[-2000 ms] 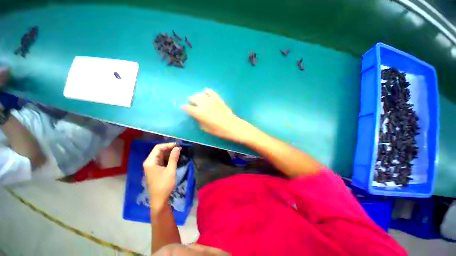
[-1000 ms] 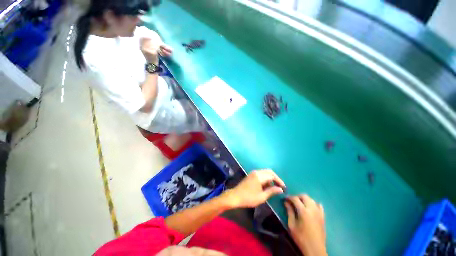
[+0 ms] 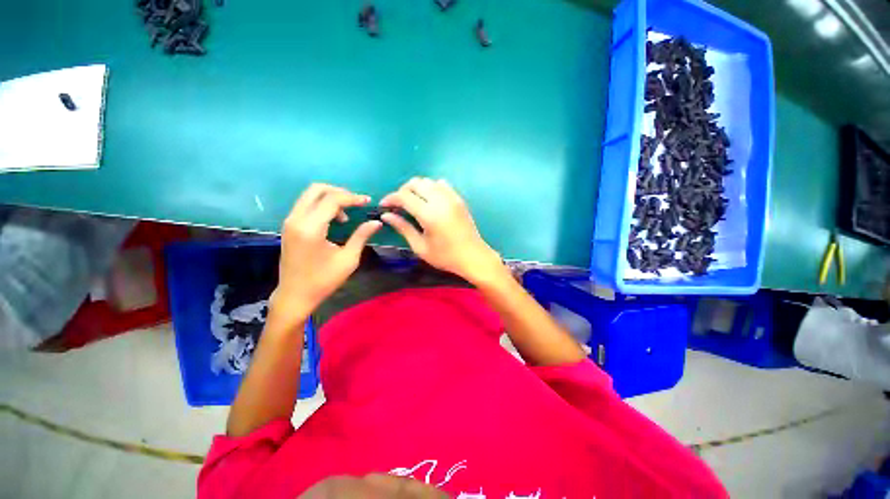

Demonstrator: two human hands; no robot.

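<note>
A small black moulded part [image 3: 376,213] is held between the fingertips of both hands, above the front edge of the green bench. My left hand [image 3: 320,239] grips its left end with thumb and fingers. My right hand [image 3: 435,226] grips its right end. The fingers cover much of the part. A blue parts tray [image 3: 613,146] with a pale lining stands on the bench to the right, full of loose dark parts [image 3: 683,156].
A pile of dark parts [image 3: 174,24] and single parts [image 3: 368,19] lie at the back. A white pad [image 3: 49,136] with one dark piece is at left. A blue lower bin [image 3: 195,331] is below the edge. Yellow-handled pliers [image 3: 831,259] lie far right.
The view has swung from the left back to the bench and blue tray. Both hands are now together at the bench edge, with the black part visible between them.
</note>
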